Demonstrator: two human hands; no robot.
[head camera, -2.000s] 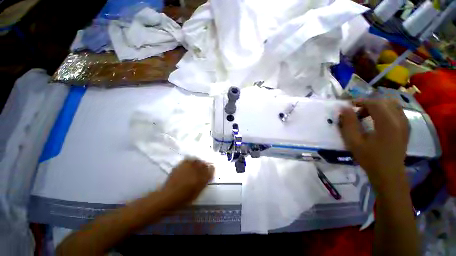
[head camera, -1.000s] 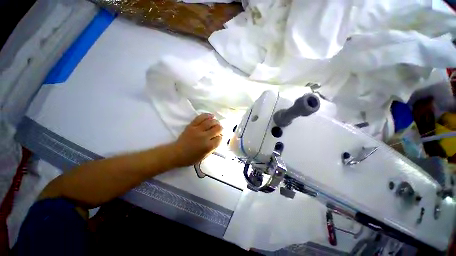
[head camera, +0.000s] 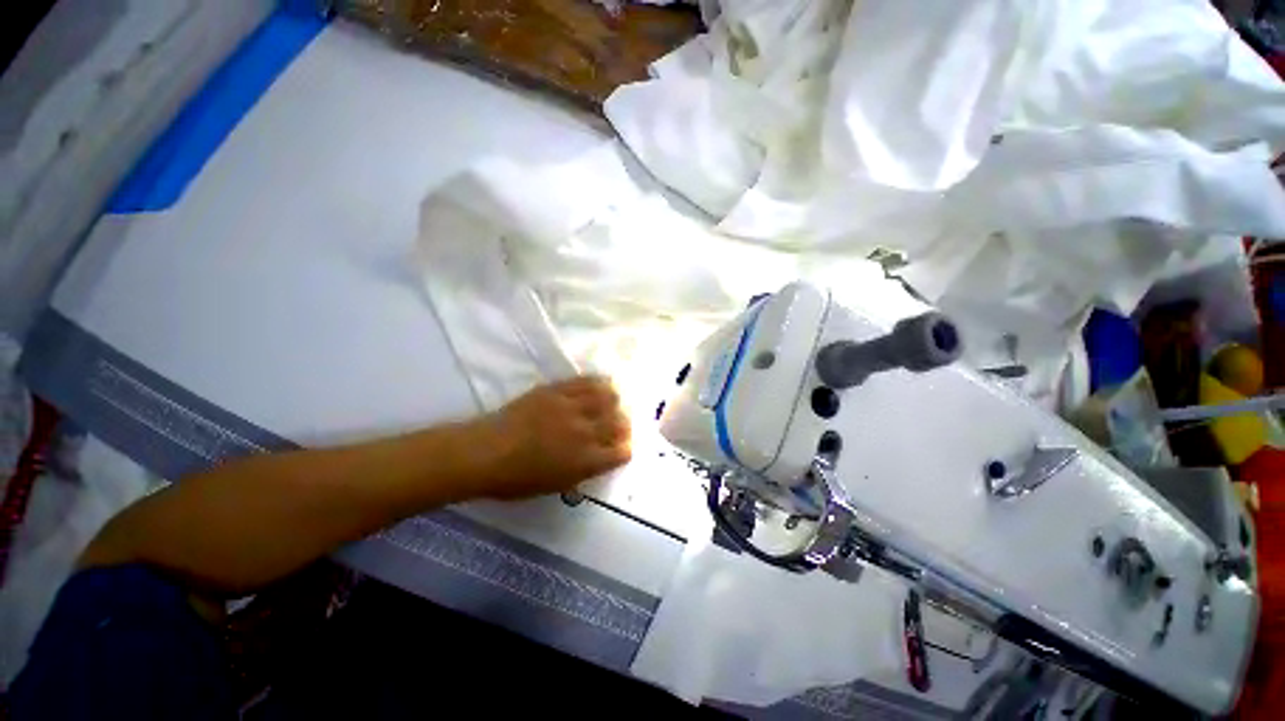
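A white fabric piece lies left of the sewing machine head. My left hand, fingers curled, rests on its near edge just left of the needle area; whether it grips the cloth is not clear. The needle area is mostly hidden behind the end of the head and the shiny take-up lever guard. More white fabric lies in front of the head and reaches over the table's front edge. Red and black thread snips lie right of it. My right hand is not in view.
A large white garment heap lies behind the head. A brown plastic-wrapped package is at the back. Blue tape marks the table's left end. Yellow and blue items lie at the right.
The view has turned and come closer since the oldest frame. My right hand, earlier over the machine head, has left the picture. My left hand stays by the needle area.
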